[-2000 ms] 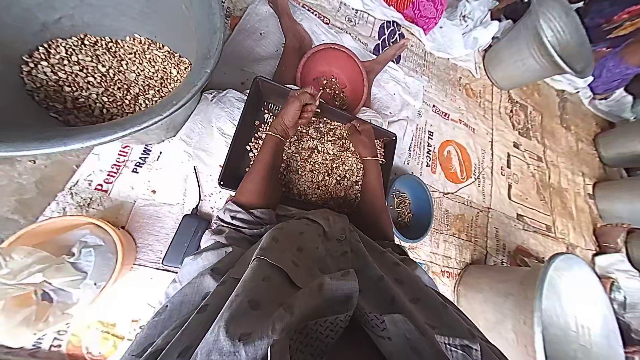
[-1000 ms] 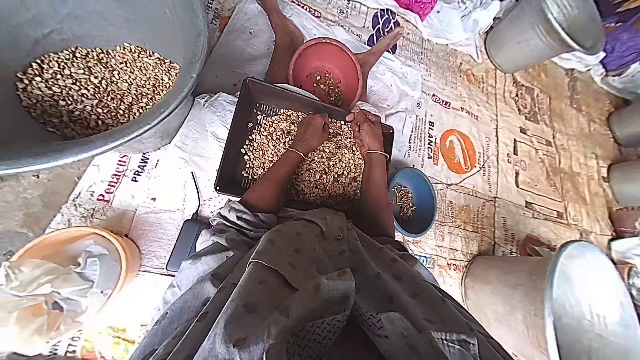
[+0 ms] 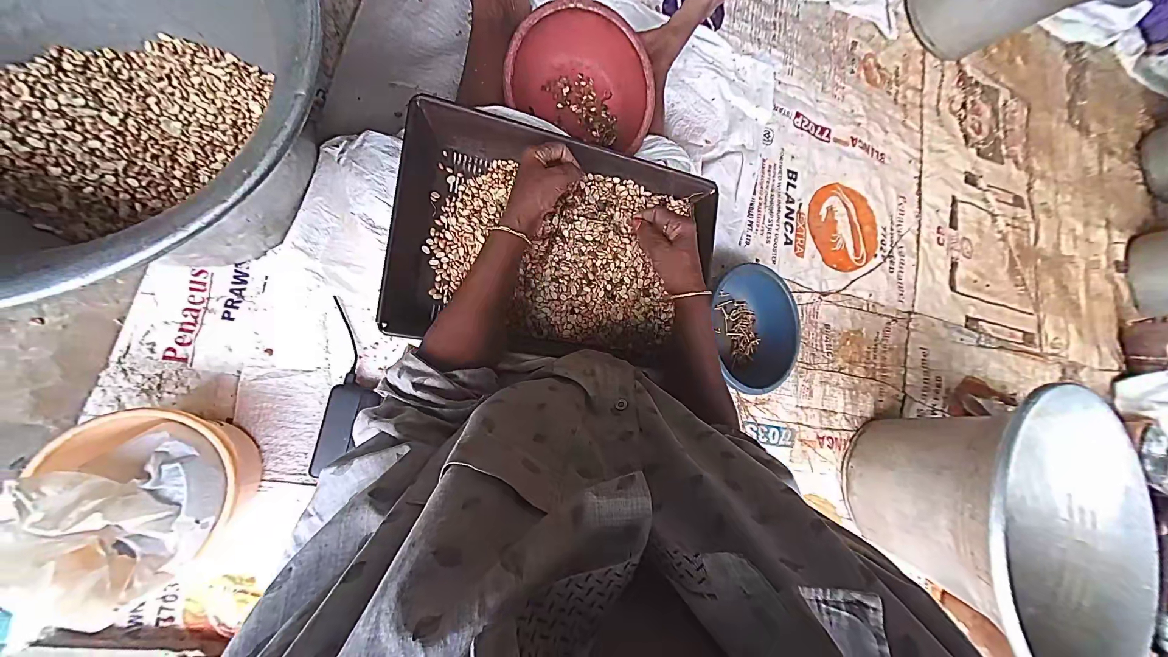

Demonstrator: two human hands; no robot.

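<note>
A black plastic tray (image 3: 399, 246) lies across my lap, filled with small pale and brown pieces (image 3: 593, 265) that look like split nuts or seeds. My left hand (image 3: 545, 187) is over the middle of the pile, its fingers curled; whether it pinches a piece is too small to tell. Over the pile's right side is my right hand (image 3: 669, 242), fingers also curled, contents hidden. A red plastic bowl (image 3: 579, 46) with some darker bits stands beyond the tray's far edge. Beside the tray on the right, a blue bowl (image 3: 776, 319) holds thin brown scraps.
A large metal basin (image 3: 292, 119) at upper left holds more pieces. At lower left stands an orange tub (image 3: 239, 456) with plastic bags, near a dark flat object (image 3: 342, 424). A metal pot (image 3: 931, 493) lies at lower right. Printed sacks (image 3: 967, 210) cover the floor.
My hands, close together near the tray's far side a second ago, are now farther apart, with the right one over the right side of the pile.
</note>
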